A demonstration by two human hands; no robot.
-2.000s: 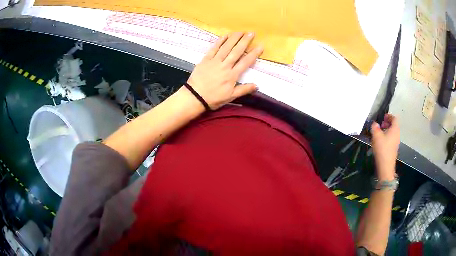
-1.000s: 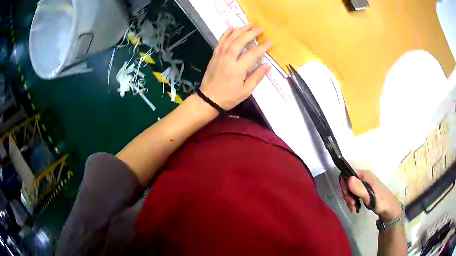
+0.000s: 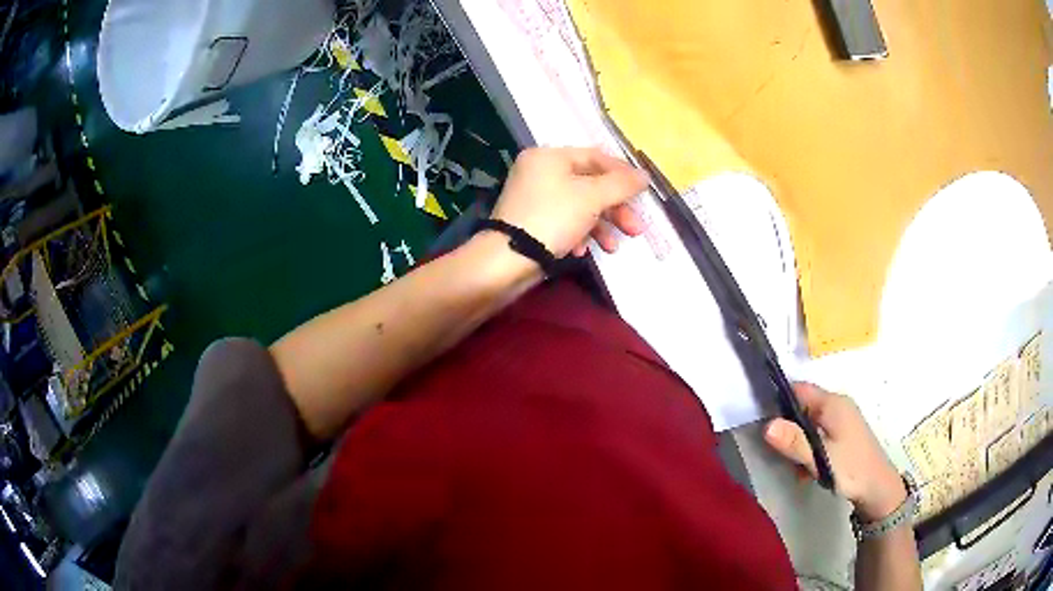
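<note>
The orange-tan paper pattern (image 3: 762,104) lies on white underlay paper (image 3: 716,369), with a dark grey weight (image 3: 854,28) on it. Pale fabric with pink-red lines (image 3: 543,40) shows beyond the pattern's left edge. My right hand (image 3: 834,450) holds the black shears (image 3: 733,294) by the handles; the blades look closed and their tips lie at the pattern's lower left edge. My left hand (image 3: 577,199) is beside the blade tips with thumb and fingers bent together at the paper's edge; whether it pinches anything is hidden.
The grey metal table edge (image 3: 487,64) runs down on the left. Paper labels (image 3: 976,410) and a long black bar (image 3: 993,499) lie at the right. A white bucket (image 3: 191,52), pale scraps (image 3: 335,144) and a yellow-framed rack (image 3: 87,306) stand or lie on the floor.
The shears' blades have closed. My left hand has gone from spread flat on the edge to curled fingers near the blade tips. More of the pattern shows.
</note>
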